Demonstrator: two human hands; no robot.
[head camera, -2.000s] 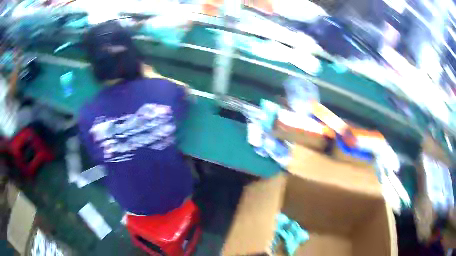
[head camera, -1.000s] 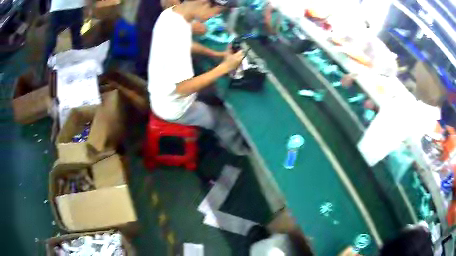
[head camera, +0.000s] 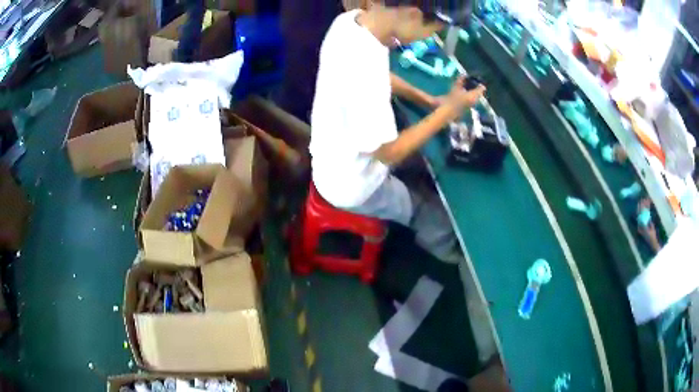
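Note:
Neither of my hands is in view. Nearest in front, an open brown carton (head camera: 201, 337) on the floor holds dark, mixed parts. Just beyond it, a smaller open carton (head camera: 170, 246) holds small blue parts (head camera: 186, 214). At the bottom edge, another carton with whitish parts (head camera: 180, 385) is cut off. A printed white plastic sack (head camera: 184, 126) lies over cartons behind these. A teal handheld fan with a blue handle section (head camera: 534, 288) lies on the green bench (head camera: 502, 230) to the right.
A person in a white shirt (head camera: 352, 115) sits on a red stool (head camera: 337, 237), hands above a black box (head camera: 479, 145) on the bench. An empty-looking carton (head camera: 107, 129) stands at left. Light strips (head camera: 406, 321) lie on the floor. More teal fans (head camera: 579, 119) lie on the far line.
The view has swung from the other bench side to the carton row. In the last second, the cartons, seated person and fan have shifted right in the picture, and the empty-looking carton shows more fully.

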